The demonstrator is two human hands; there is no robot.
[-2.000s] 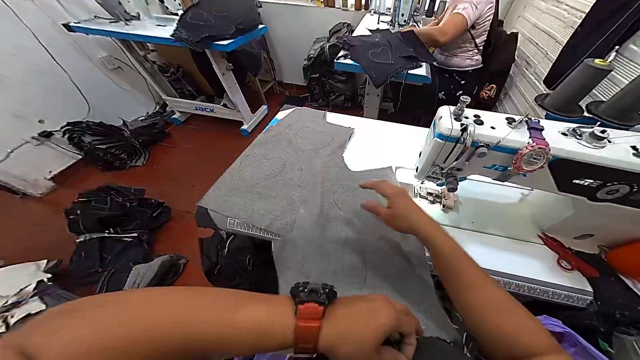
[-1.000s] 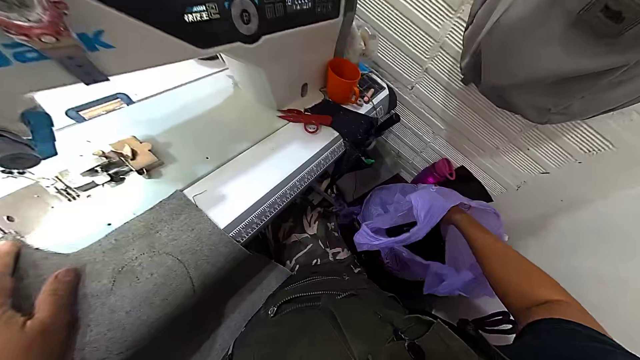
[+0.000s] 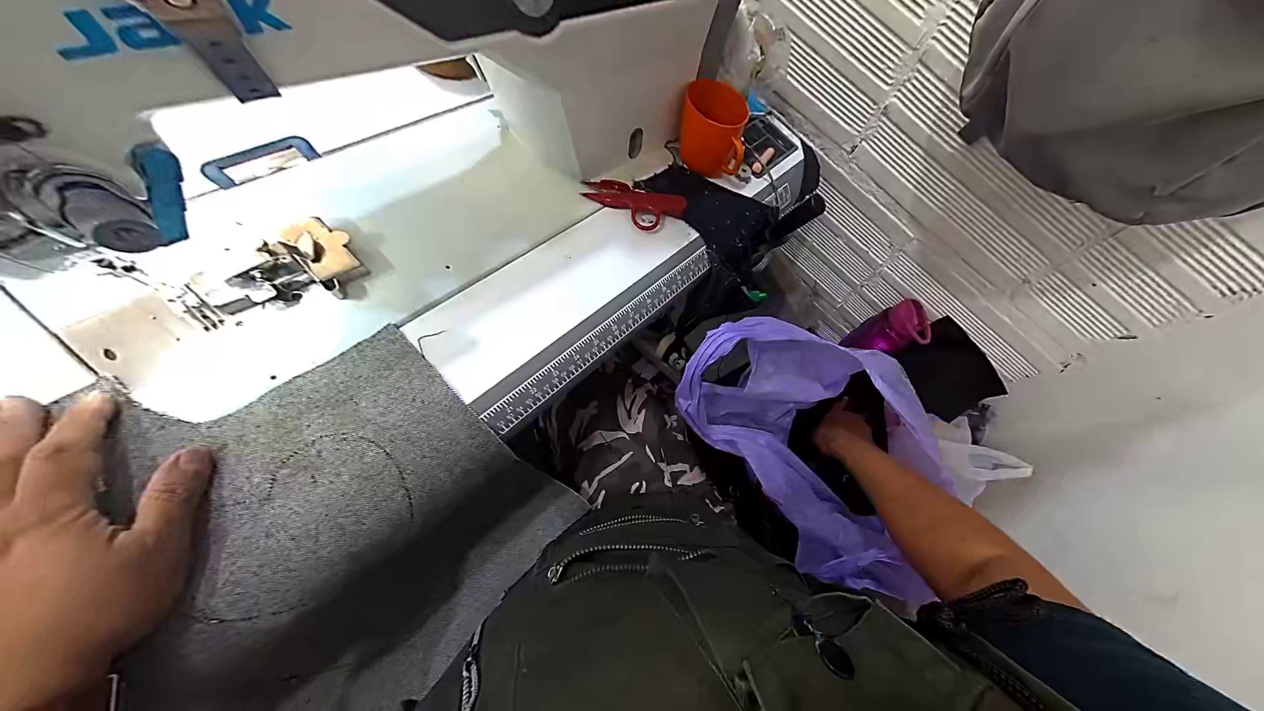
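My left hand rests with spread fingers on a grey fabric piece that bears a curved stitched or drawn line. The fabric lies over the front edge of the sewing machine bed, close to the presser foot. At the right, my right hand reaches into a purple plastic bag beside my leg. Dark cloth shows inside the bag around it; the fingertips are hidden, so its grip cannot be told.
Red thread snips lie on black cloth at the table's right end. An orange mug stands behind them. A measuring tape strip runs along the table edge. A magenta bottle lies beyond the bag, near the ribbed wall.
The view has swung far to the right and down since two seconds ago. My right hand, over the fabric then, is now inside the purple bag. My left hand now lies flat on the fabric.
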